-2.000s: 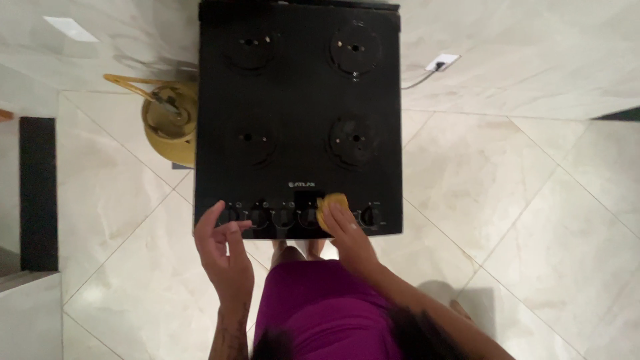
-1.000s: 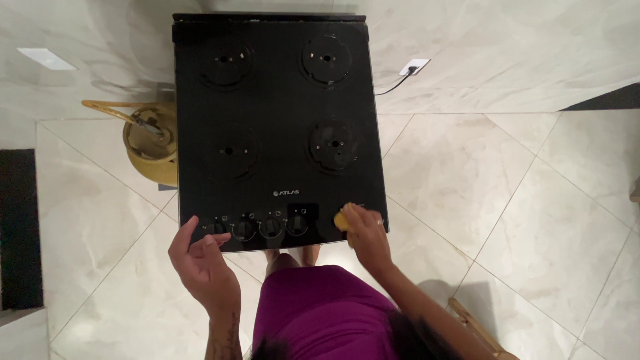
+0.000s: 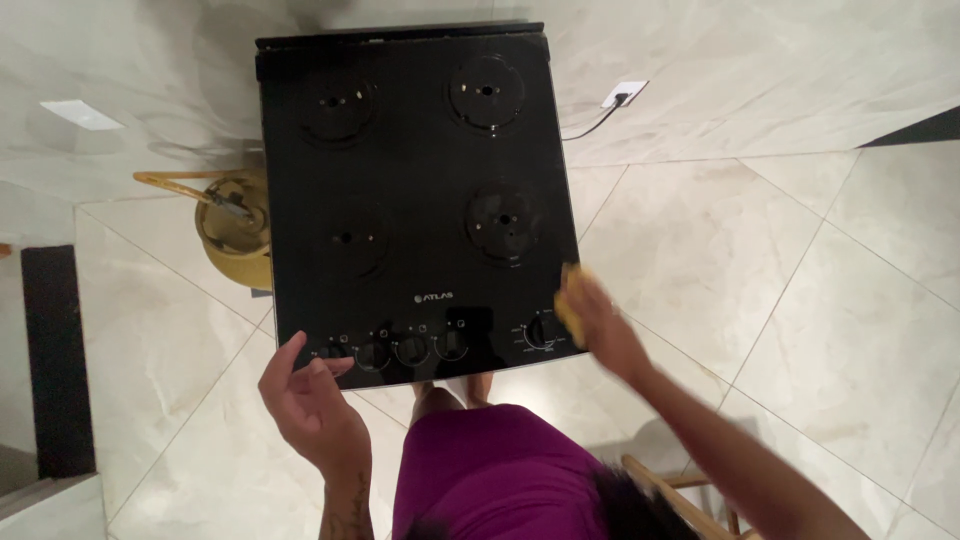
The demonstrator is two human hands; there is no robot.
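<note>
A black Atlas gas stove (image 3: 420,187) with a glossy top stands below me, its burner wells bare of grates. Along its near edge are several black control knobs (image 3: 451,341), with one larger marked dial (image 3: 538,331) at the right. My right hand (image 3: 604,322), slightly blurred, holds a yellow sponge (image 3: 574,304) at the stove's right front edge, just right of that dial. My left hand (image 3: 311,397) is at the front left corner beside the leftmost knob, fingers apart and holding nothing.
A yellowish gas cylinder (image 3: 236,225) with a hose stands against the stove's left side. On the wall at the right, a black cord (image 3: 596,127) is plugged into a white outlet (image 3: 628,93). Part of a wooden chair (image 3: 667,487) shows at lower right on the tiled floor.
My right hand has moved right with the sponge, from among the knobs to the stove's right edge. My left hand stays near the front left corner.
</note>
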